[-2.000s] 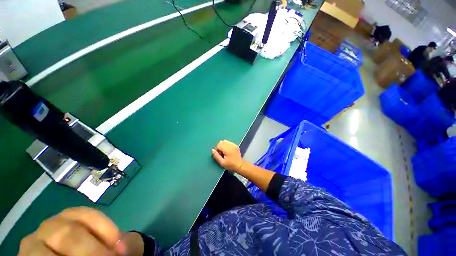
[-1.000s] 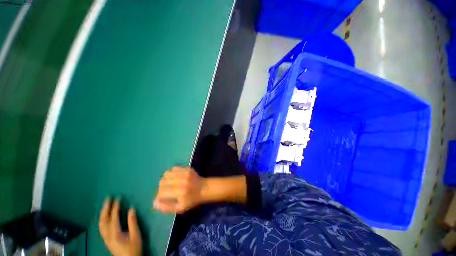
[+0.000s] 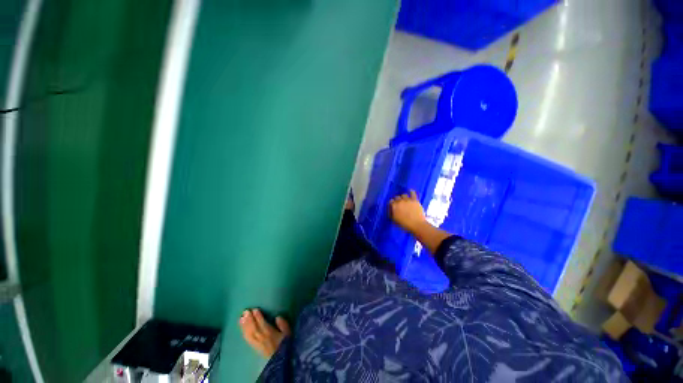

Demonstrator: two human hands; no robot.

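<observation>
My left hand is over the green bench top near its edge at the bottom, fingers apart and empty. My right hand is past the bench edge, over the outer side of a blue tote. Its fingers are loosely bent and nothing shows in it; whether it touches the tote is unclear. A row of white parts lies along the tote's inner left side. A screw feeder with a black top is partly in view at the bottom left.
A round blue stool stands on the floor beyond the tote. Another blue tote is at the top. A darker green conveyor with white strips runs along the left. Cardboard cartons and more blue totes are at the right.
The view has turned down towards the totes. My right hand has moved from the bench edge out over the tote's side. My left hand stays low over the bench, now nearer its edge.
</observation>
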